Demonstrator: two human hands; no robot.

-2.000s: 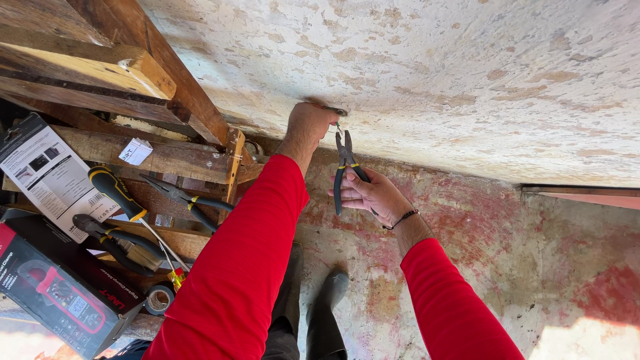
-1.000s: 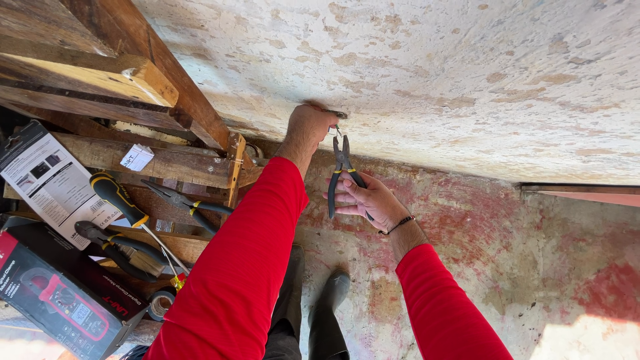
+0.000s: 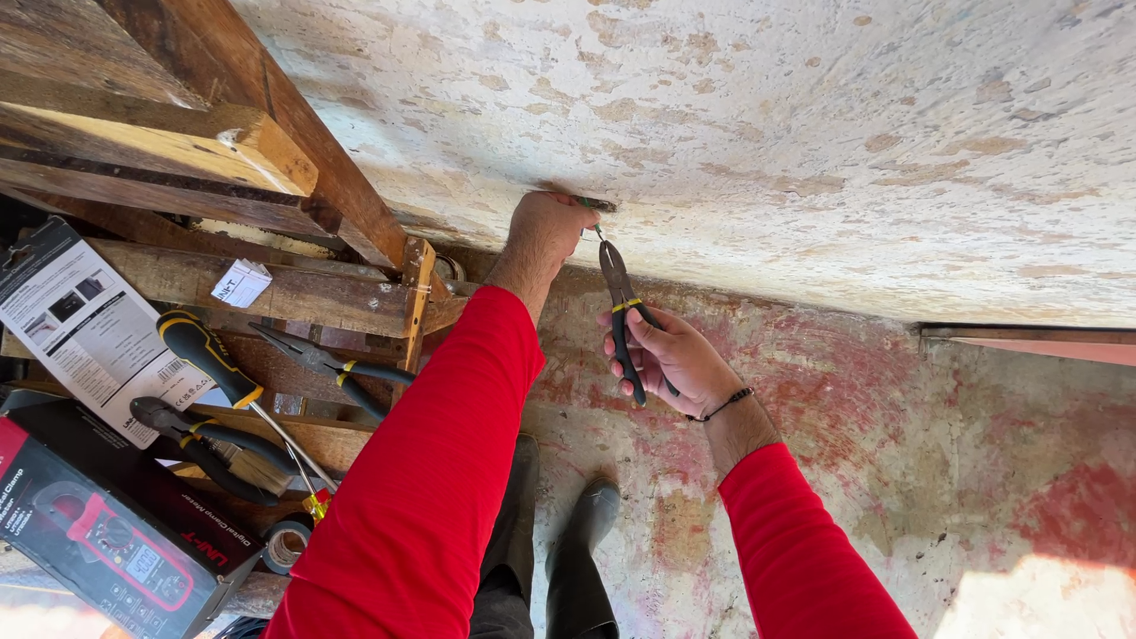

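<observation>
My left hand (image 3: 552, 227) is at the wall, its fingers closed on a thin green wire (image 3: 597, 227) beside a dark opening in the wall (image 3: 596, 204). A pair of pliers (image 3: 616, 275) with black and yellow handles is in my right hand (image 3: 672, 359). The tip of its jaws points at the wire's end just below my left fingertips; whether it grips the wire I cannot tell. My right thumb lies on one handle and the fingers are around the other.
At left, wooden slats (image 3: 293, 293) hold long-nose pliers (image 3: 324, 362), a screwdriver (image 3: 209, 355), cutting pliers (image 3: 209, 444), a brush (image 3: 257, 469), a tape roll (image 3: 286, 543) and a clamp meter box (image 3: 115, 532). The painted wall (image 3: 754, 133) rises ahead; my boots (image 3: 586, 550) stand on the floor.
My right hand has turned the pliers slightly, and their handles are closer together than one second ago. My left hand stays at the wall opening.
</observation>
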